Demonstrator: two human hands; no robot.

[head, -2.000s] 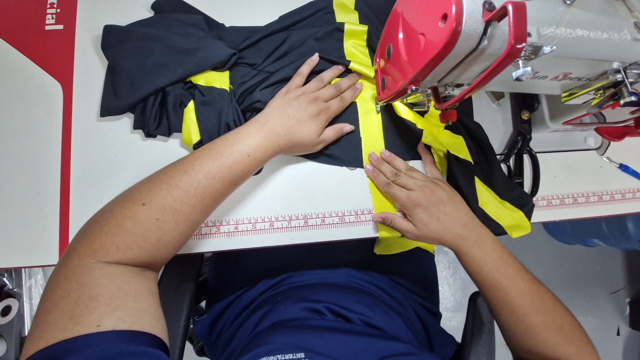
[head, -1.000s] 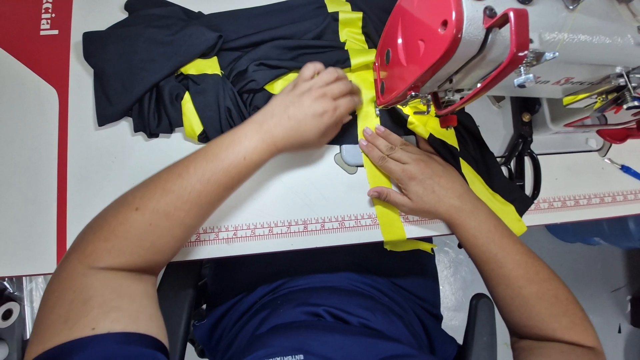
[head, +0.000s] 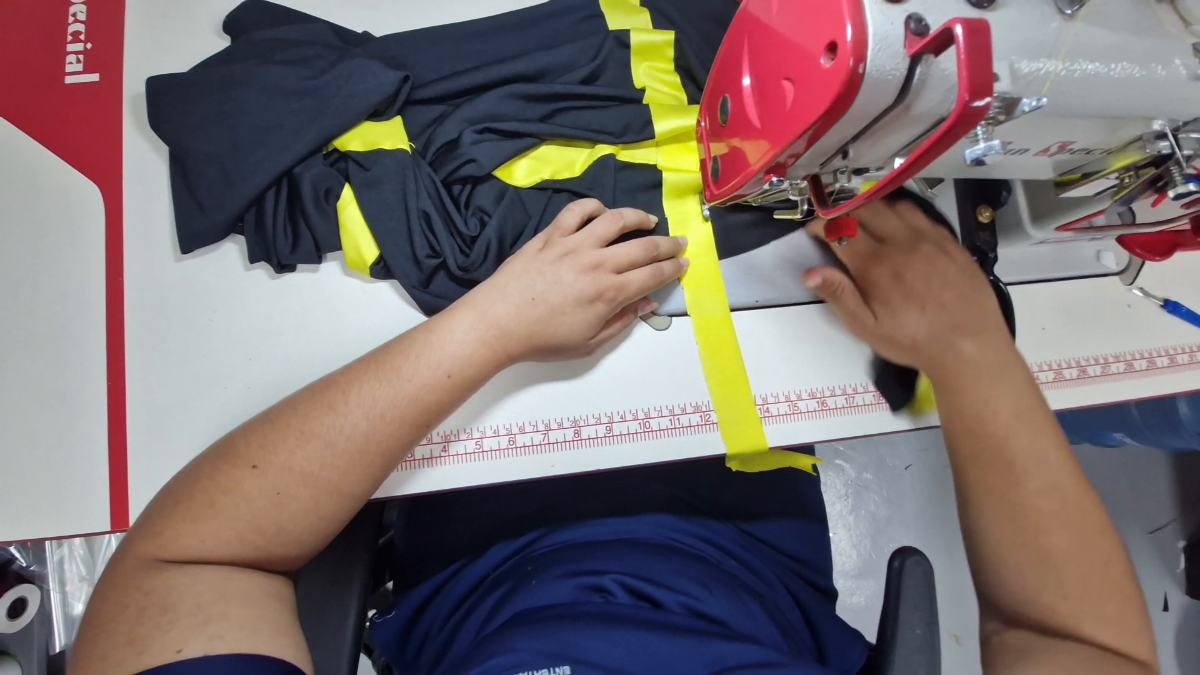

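Black knit fabric with yellow strips (head: pixel 450 197) lies bunched on the table, left of and under the head of a red and white sewing machine (head: pixel 787 84). A long yellow strip (head: pixel 717 347) runs down past the machine and hangs over the table's front edge. My left hand (head: pixel 600 277) rests on the black fabric, its fingertips touching the strip's left edge. Blurred, my right hand (head: pixel 900 272) is right of the strip, below the machine head, at the black fabric there; its fingertips are partly hidden, so its hold cannot be told.
A printed ruler (head: pixel 581 433) runs along the table's front edge. Black-handled scissors (head: pixel 1001 281) lie partly hidden beside my right hand. A small tool with a blue handle (head: pixel 1179 309) lies at the far right. Chair armrests flank my lap.
My right hand has left the long strip and moved right and up, beneath the machine head. My left hand, raised a second ago, is down beside the strip. The fabric right of the strip has shifted.
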